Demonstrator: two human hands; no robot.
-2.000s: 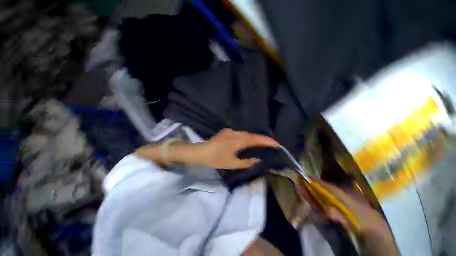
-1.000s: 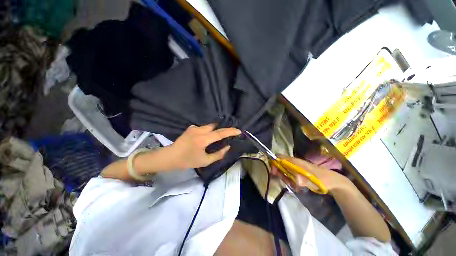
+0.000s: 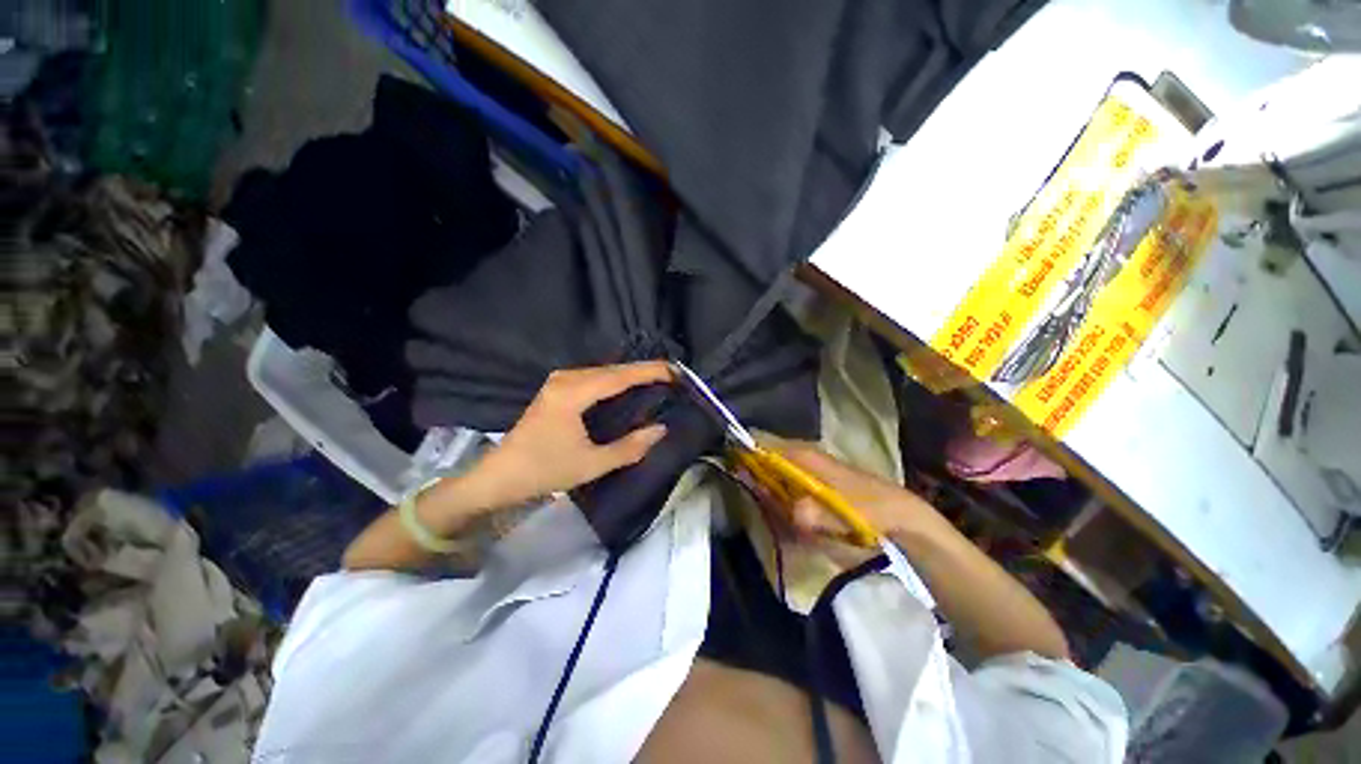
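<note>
Dark grey cloth (image 3: pixel 523 329) lies gathered over the lap and joins more grey cloth (image 3: pixel 731 120) hanging over the table edge. My left hand (image 3: pixel 575 433) pinches a bunched part of the cloth between thumb and fingers. My right hand (image 3: pixel 836 500) holds scissors with yellow handles (image 3: pixel 814 493). Their silver blades point up and left, with the tips at the cloth beside my left fingertips. Whether the blades are cutting cannot be told.
A white table (image 3: pixel 955 194) with a wooden edge is at right, with yellow lettered tape (image 3: pixel 1097 351) and machine parts. Black cloth (image 3: pixel 373 224) heaps over a white plastic container (image 3: pixel 321 418) at left. Blue crates and tan cloth heaps (image 3: pixel 164 612) lie beyond.
The blurred view has steadied and shifted. My left hand still pinches the cloth, and my right hand still holds the scissors with the tips close to my left fingers.
</note>
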